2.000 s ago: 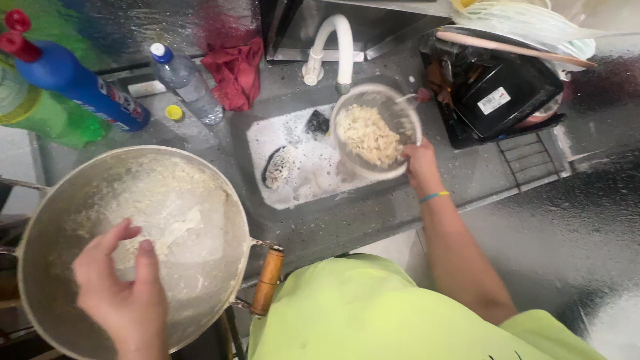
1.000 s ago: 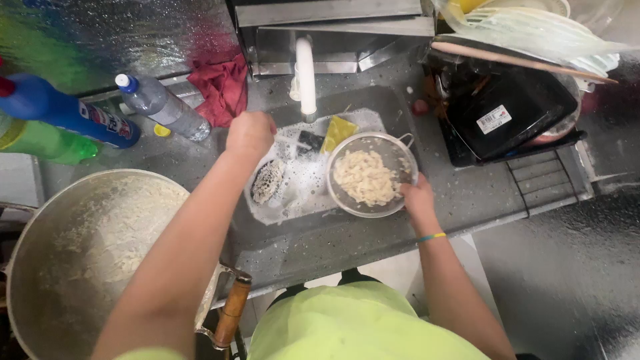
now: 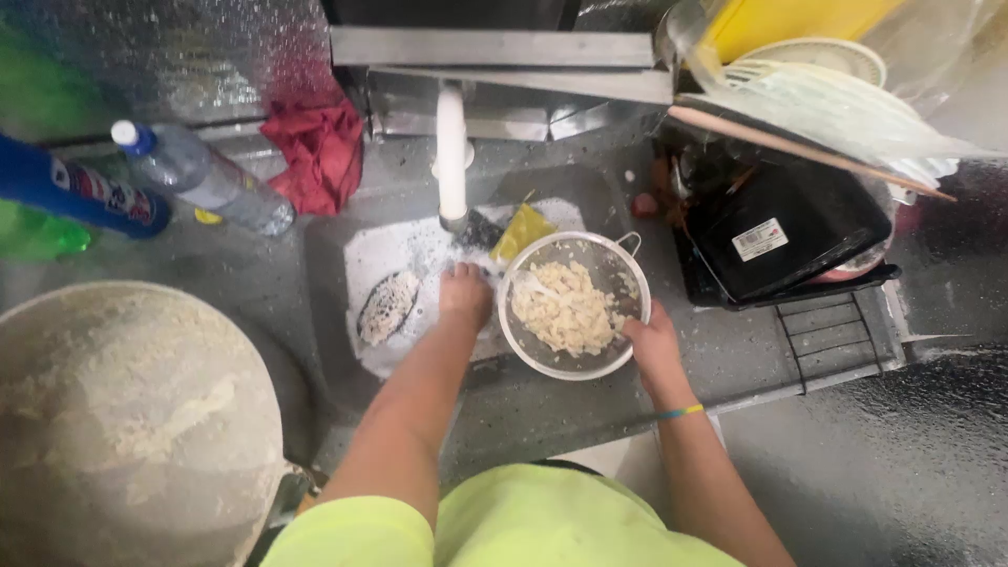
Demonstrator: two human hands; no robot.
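Observation:
My right hand (image 3: 655, 342) grips the rim of a round mesh strainer (image 3: 524, 354) that holds pale, lumpy food scraps (image 3: 571, 307). The strainer is over the right side of the grey sink (image 3: 327, 315). My left hand (image 3: 465, 298) is low in the sink below the white faucet (image 3: 451, 157), at the water stream; its fingertips are blurred, and whether it holds anything cannot be told. To its left lies a dark oval scrubber or strainer piece (image 3: 388, 307) covered in pale bits. A yellow packet or cloth (image 3: 523, 233) lies just behind the strainer.
A large pot (image 3: 272, 394) coated with pale residue stands at the left. Behind it are a blue bottle (image 3: 87, 189), a clear plastic bottle (image 3: 213, 177) and a red cloth (image 3: 319, 153). At the right, a black tray (image 3: 795, 228), plates and a wooden stick (image 3: 811, 150) are piled beside a wire rack (image 3: 831, 335).
My left hand has moved from over the pot to the sink's left side, then right to below the faucet. The right hand keeps hold of the strainer. The yellow packet shows since the middle frame.

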